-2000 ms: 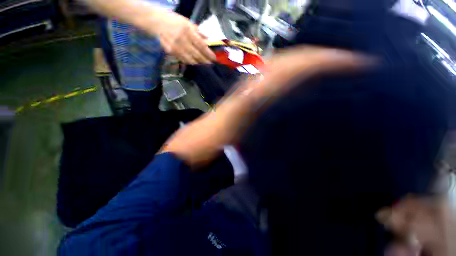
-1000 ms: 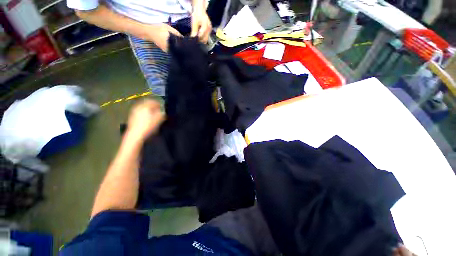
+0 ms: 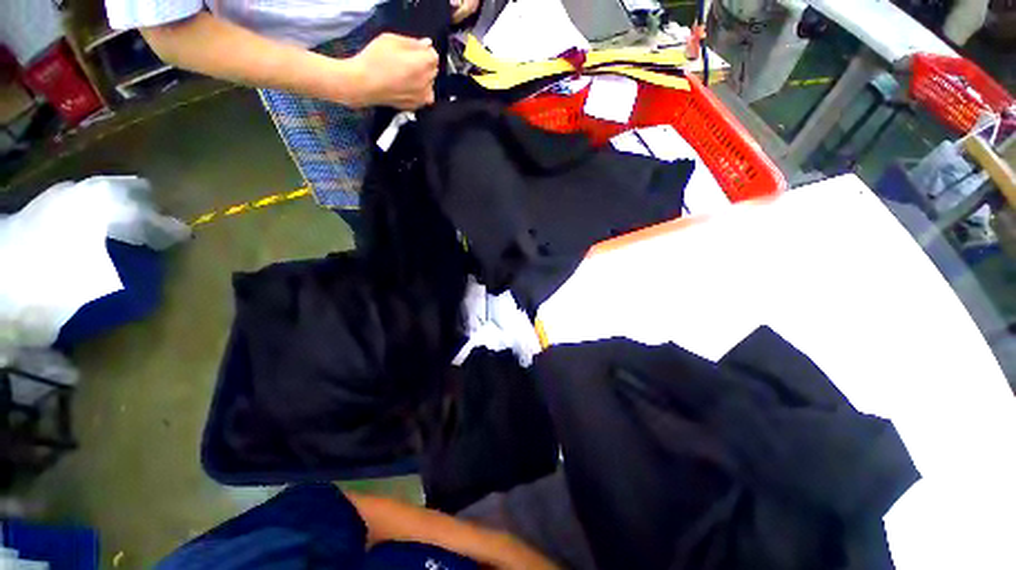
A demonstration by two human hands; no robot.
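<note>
A black garment panel lies rumpled on the white table and hangs over its near left edge. My left forearm crosses the bottom edge of the view; its hand is cut off by that edge. My right hand is not in view. More black pieces hang in a heap left of the table, with white scraps between them and the table. A second person's hand grips the upper end of the black pieces.
A red-orange basket behind the table holds dark and white pieces. Yellow strips with a dark red tie lie across its back. A person in white and blue is at the far left.
My left hand has come back from the hanging pieces and dropped out at the bottom. My right fingertips have left the lower right. The second person's hands have moved apart; the upper pieces hang lower.
</note>
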